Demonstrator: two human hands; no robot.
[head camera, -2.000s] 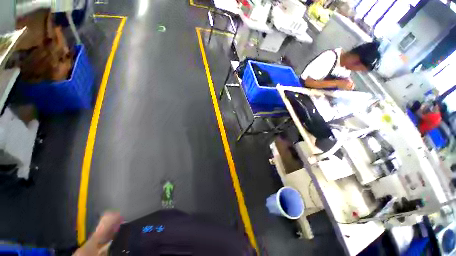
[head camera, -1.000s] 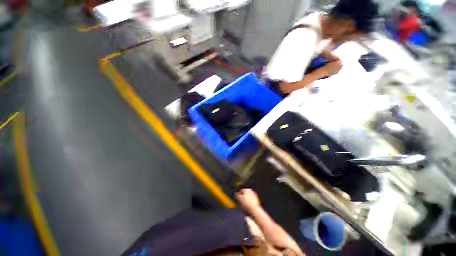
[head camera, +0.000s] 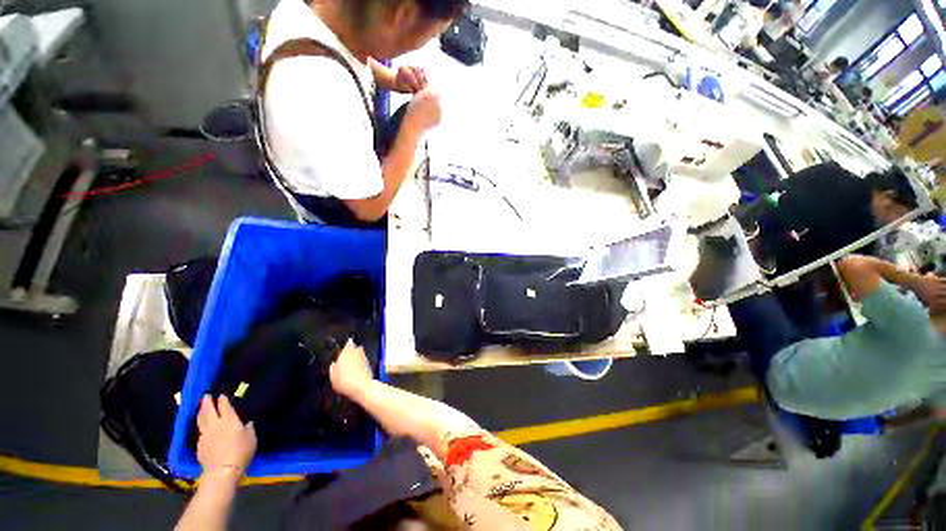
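Observation:
A blue plastic tote bin (head camera: 299, 230) stands in front of me, holding a heap of black fabric bag parts (head camera: 272, 358); one has a small pale label. My left hand (head camera: 225, 438) is at the near left of the bin, its fingers against the black fabric below that label. My right hand (head camera: 351, 370) reaches into the right side of the bin, its fingers down at the black fabric. The fingertips of both hands blend into the dark heap, so their grip is unclear.
Black bags (head camera: 151, 399) lie on a low stand left of the bin. A black bag with pale labels (head camera: 534, 301) lies on the white table (head camera: 482, 220) to the right. A person (head camera: 322, 114) works behind the bin; another person (head camera: 861, 358) is at far right.
The view has turned right and closed in on the bin and table. Both hands are now at the bin; a second ago only my right arm showed, outside it.

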